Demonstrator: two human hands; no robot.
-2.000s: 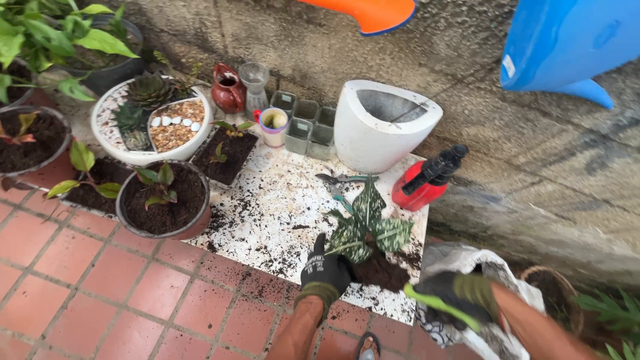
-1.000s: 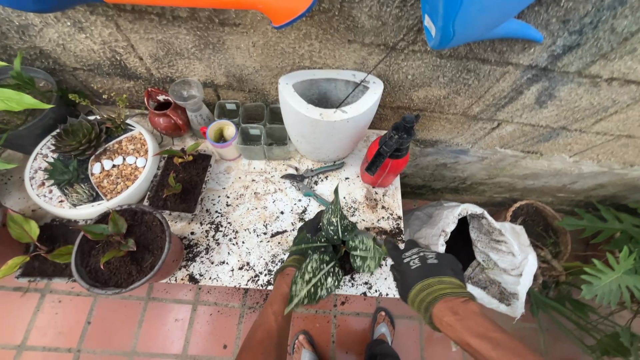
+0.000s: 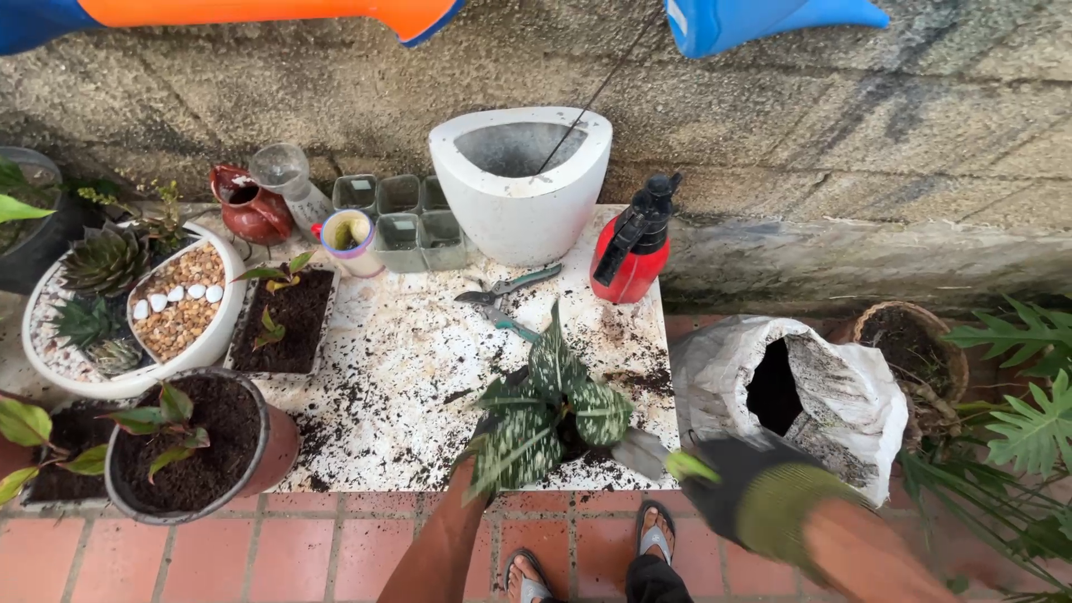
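Note:
A plant with white-speckled green leaves [image 3: 548,410] stands at the front of the soil-strewn white board [image 3: 377,410]. My left hand [image 3: 494,419], in a dark glove, is at the plant's left side, mostly hidden by leaves, so its grip does not show. My right hand [image 3: 741,481], in a black and olive glove, holds a hand trowel [image 3: 653,455] by its green handle, the blade close to the plant's base at the right. Pruning shears [image 3: 507,300] with teal handles lie behind the plant.
Behind stand a white planter [image 3: 523,201], a red spray bottle [image 3: 632,243] and small plastic pots [image 3: 402,222]. Potted plants [image 3: 197,444] and a succulent dish [image 3: 226,331] are at left. A white sack [image 3: 825,402] stands at right; watering cans [image 3: 737,25] hang above.
Since the last earlier frame, my right hand has taken up the trowel, which was also in it two seconds ago. My left hand remains beside the plant.

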